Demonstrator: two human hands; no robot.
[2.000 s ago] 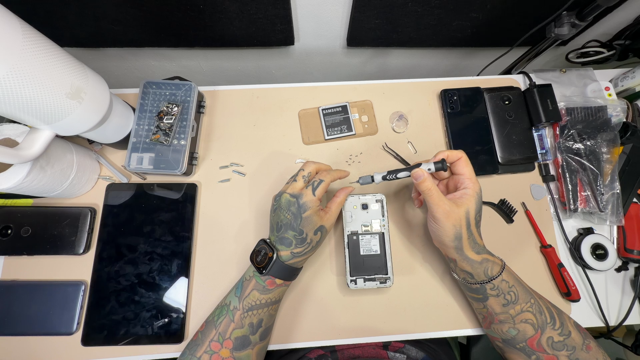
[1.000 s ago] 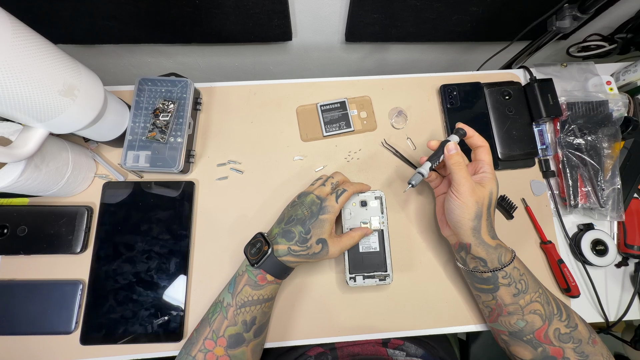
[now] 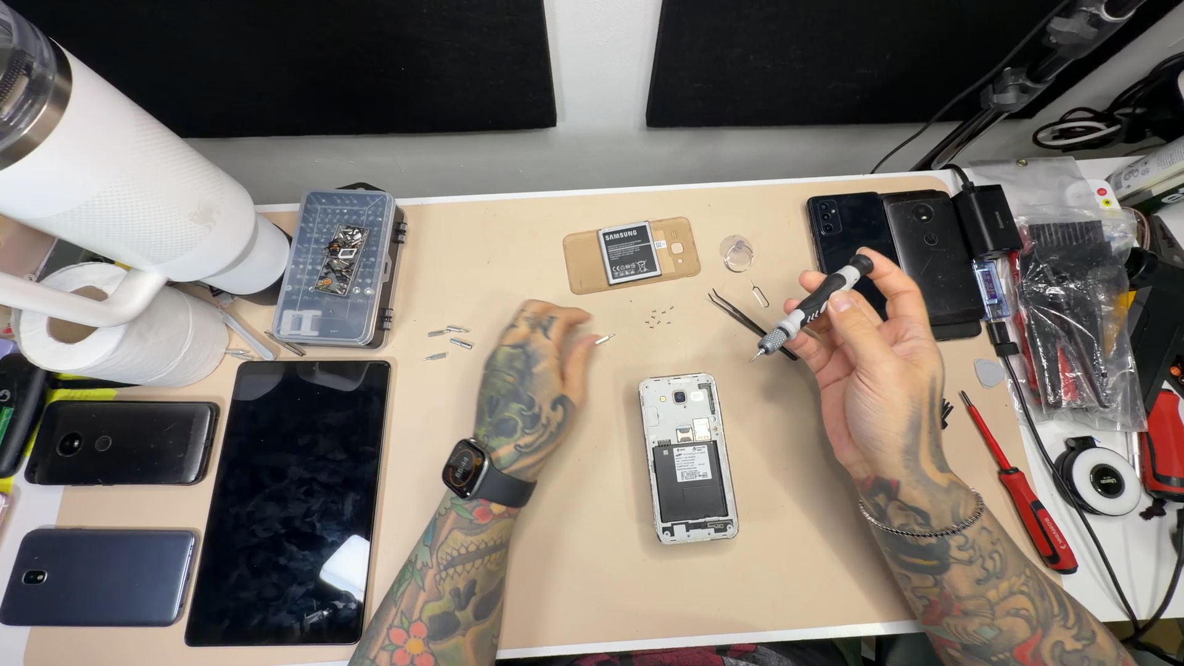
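Note:
My right hand (image 3: 879,370) holds a small precision screwdriver (image 3: 814,307), its tip pointing down and left above the tweezers (image 3: 740,317). My left hand (image 3: 536,384) is over the mat with its fingers bent, beside a loose screwdriver bit (image 3: 604,339); nothing is plainly held in it. Between my hands lies a smartphone with its back cover off (image 3: 689,458), its battery bay facing up. Behind it are several tiny screws (image 3: 659,317). A Samsung battery (image 3: 629,252) rests on a gold back cover (image 3: 581,264). Several more bits (image 3: 460,343) lie left of my left hand.
At the left are a tablet (image 3: 289,499), two phones, a clear-lidded case (image 3: 319,319), a paper roll (image 3: 120,333) and a white tumbler (image 3: 139,166). Two phones (image 3: 930,268), a red screwdriver (image 3: 1031,509), cables and a plastic bag (image 3: 1078,324) are at the right. A SIM eject pin (image 3: 760,295) lies near the tweezers.
My left hand has left the opened phone, which it touched one second ago, and moved left and away from me. The screwdriver, near my left fingers two seconds ago, is now farther right in my right hand.

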